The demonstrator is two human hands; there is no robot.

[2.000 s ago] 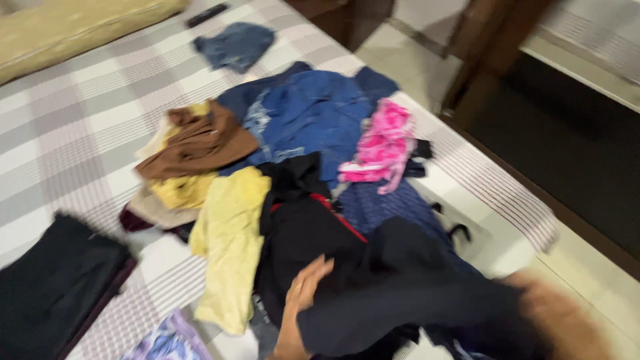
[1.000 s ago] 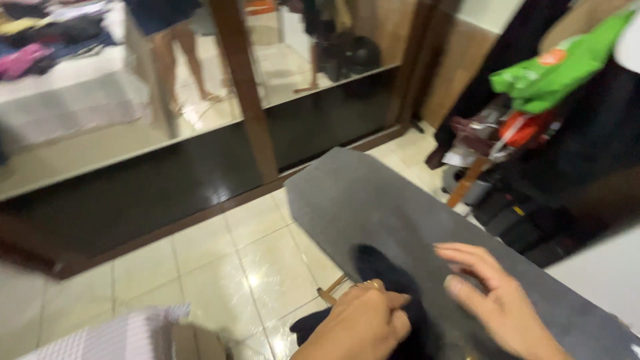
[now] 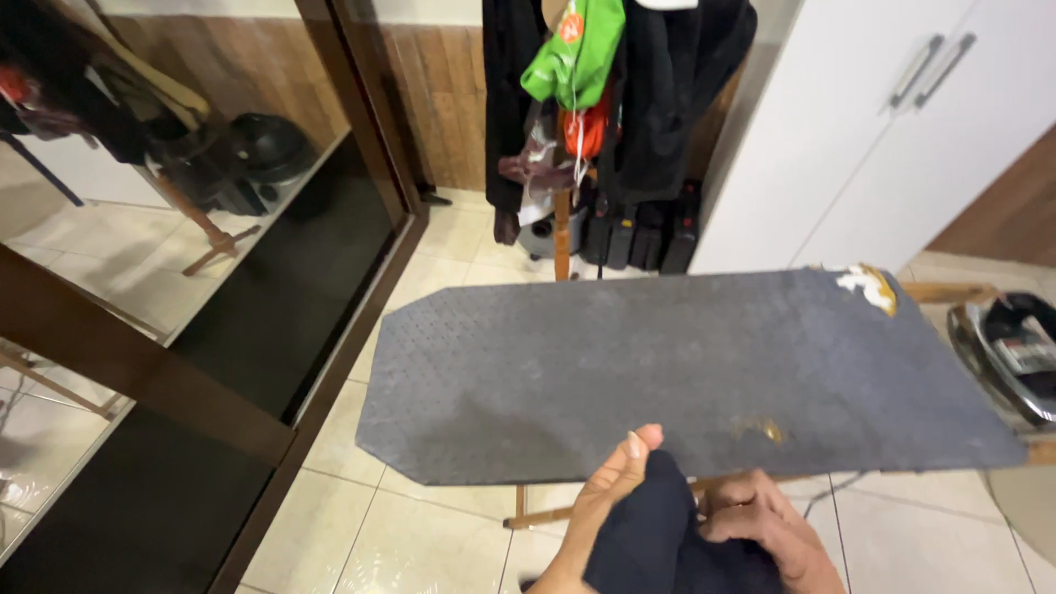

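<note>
A dark navy cloth garment (image 3: pixel 648 528) hangs between my hands at the near edge of a grey ironing board (image 3: pixel 594 363). My left hand (image 3: pixel 615 487) pinches its upper edge, with thumb and fingertips together over the board's edge. On the other side, my right hand (image 3: pixel 755 520) has its fingers curled on the cloth. The lower part of the garment runs out of view. A clothes iron (image 3: pixel 1019 351) rests on the stand at the board's right end.
Mirrored sliding doors (image 3: pixel 239 379) stand at the left. Behind the board are a coat rack (image 3: pixel 562 239) with dark clothes and a green bag (image 3: pixel 577 54), black cases (image 3: pixel 643 235) and a white wardrobe (image 3: pixel 841 140). A cord (image 3: pixel 833 488) passes below the board.
The view has swung from the clothes-covered bed to the ironing board. The dark garment, in my hands over the bed earlier, is now held up at the board's near edge.
</note>
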